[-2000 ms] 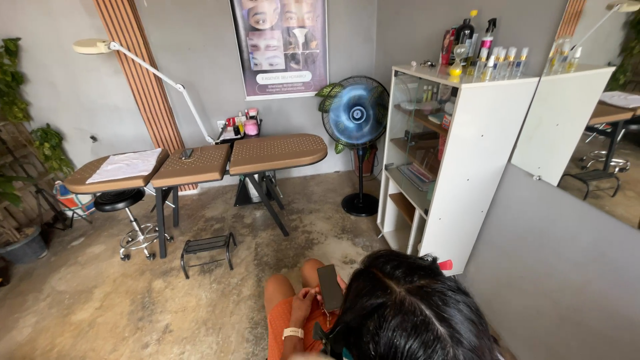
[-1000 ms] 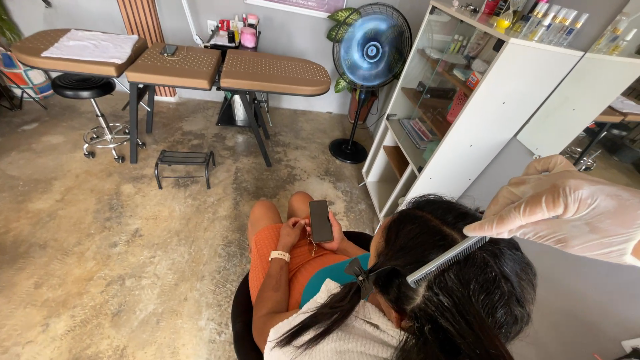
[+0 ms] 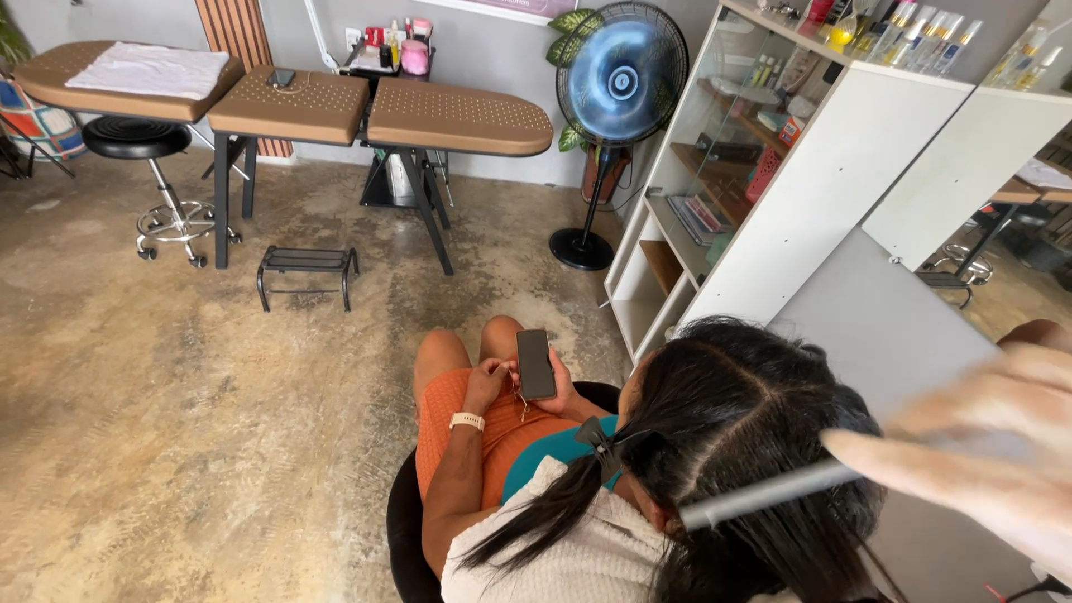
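Observation:
A grey comb (image 3: 770,494), blurred by motion, is gripped in my right hand (image 3: 971,435), which wears a pale glove. The comb lies across the back of a seated person's dark hair (image 3: 754,402), its tip near the ear. Parting lines run over the scalp, and a black hair clip (image 3: 605,444) gathers one section at the left side. A whitish towel (image 3: 569,544) covers the person's shoulders. The person holds a smartphone (image 3: 536,364) in the lap. My left hand is not in view.
A white cabinet (image 3: 804,184) with glass shelves and bottles on top stands right of the person, beside a mirror (image 3: 997,167). A running pedestal fan (image 3: 621,81), a padded brown table (image 3: 456,117), a black step stool (image 3: 308,266) and a wheeled stool (image 3: 136,138) are farther off.
My gloved right hand with the comb was out of view two seconds ago, then appeared at the parting; now the comb is lower, toward the back of the head and the ear.

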